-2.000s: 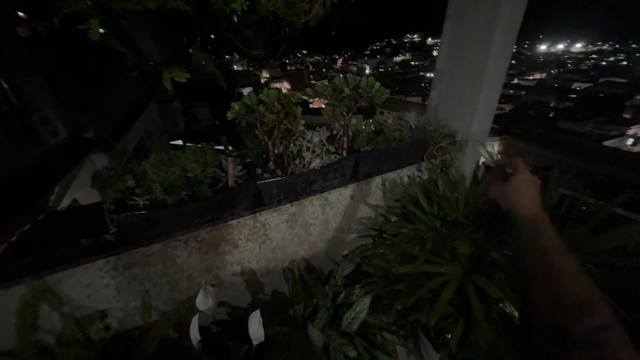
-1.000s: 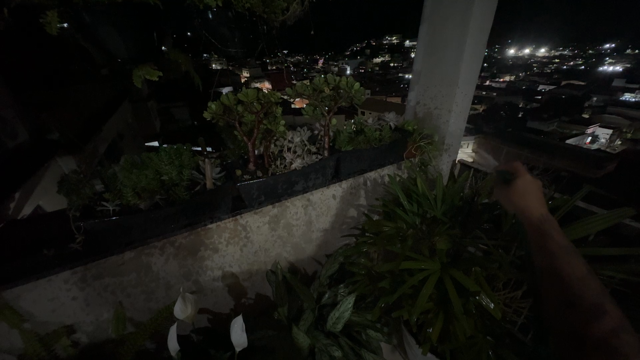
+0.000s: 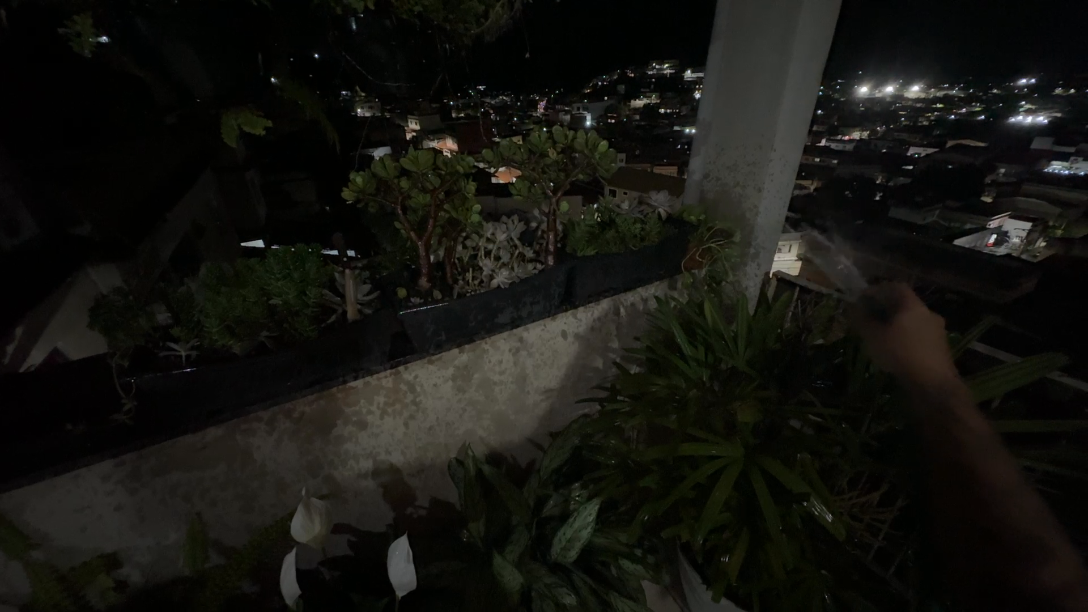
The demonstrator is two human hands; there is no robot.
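My right hand (image 3: 909, 331) is at the right, closed around a small dark thing, too dim to name, perhaps a hose end. A pale spray of water (image 3: 837, 259) leaves it toward the upper left, in front of the pillar's right side. Below and left of the hand grows a leafy palm-like plant (image 3: 731, 459). Dark planter troughs (image 3: 510, 297) on a low wall hold succulents, among them two small tree-like ones (image 3: 425, 204) with reddish stems. My left hand is out of the frame.
A pale square pillar (image 3: 756, 127) rises behind the palm-like plant. The stained low wall (image 3: 408, 391) runs diagonally beneath the troughs. White spathe flowers (image 3: 401, 565) and variegated leaves (image 3: 578, 531) stand at the bottom. Lit buildings (image 3: 1007, 234) lie far below, beyond the pillar.
My right hand stays raised at the right, beside the pillar. The view has shifted slightly to the right since the oldest frame. The spray shows more plainly now.
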